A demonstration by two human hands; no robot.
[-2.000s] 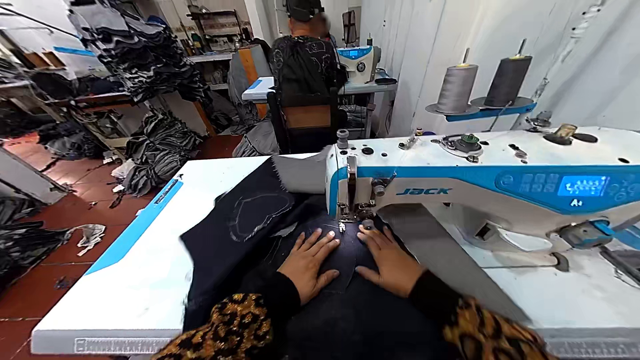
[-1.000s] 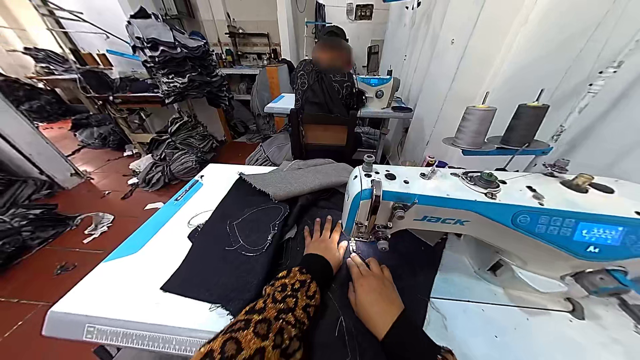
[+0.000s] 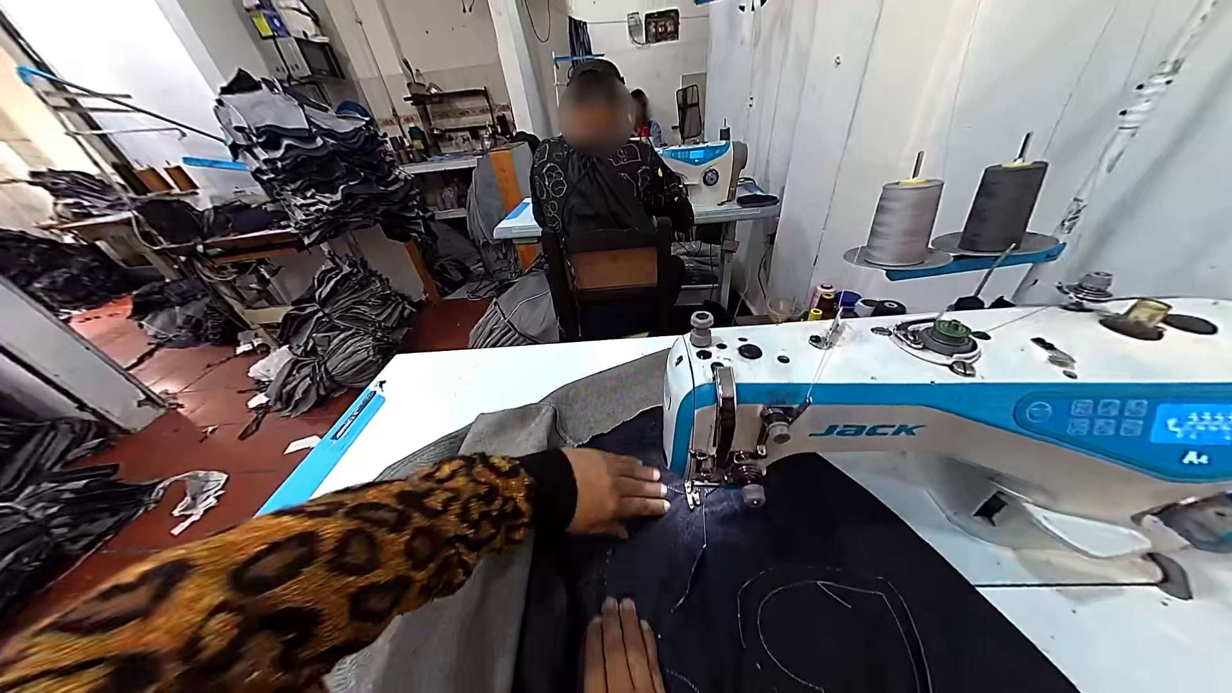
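Observation:
My left hand point(image 3: 616, 491) lies flat on dark denim fabric point(image 3: 760, 568), its fingertips just left of the presser foot point(image 3: 692, 494) of a white and blue Jack sewing machine point(image 3: 866, 428). Nearer to me, my right hand point(image 3: 622, 650) rests on the same fabric, fingers together and pointing forward; its wrist is out of view. A loose thread runs from the needle area over the cloth. White stitched or drawn curves mark the fabric at the lower right. Grey fabric point(image 3: 606, 395) lies behind and left of my left hand.
Two thread cones, light grey point(image 3: 903, 221) and dark grey point(image 3: 1004, 207), stand behind the machine. A person point(image 3: 602, 164) sits facing this way behind a wooden chair point(image 3: 608, 269), near another sewing machine point(image 3: 707, 173). Stacked garment pieces point(image 3: 308, 164) and bundles point(image 3: 337, 327) are at the left.
The dark fabric has been turned and shifted: its curved marking, left of the needle before, now lies to the right. My right hand has moved back from the presser foot. The view has shifted.

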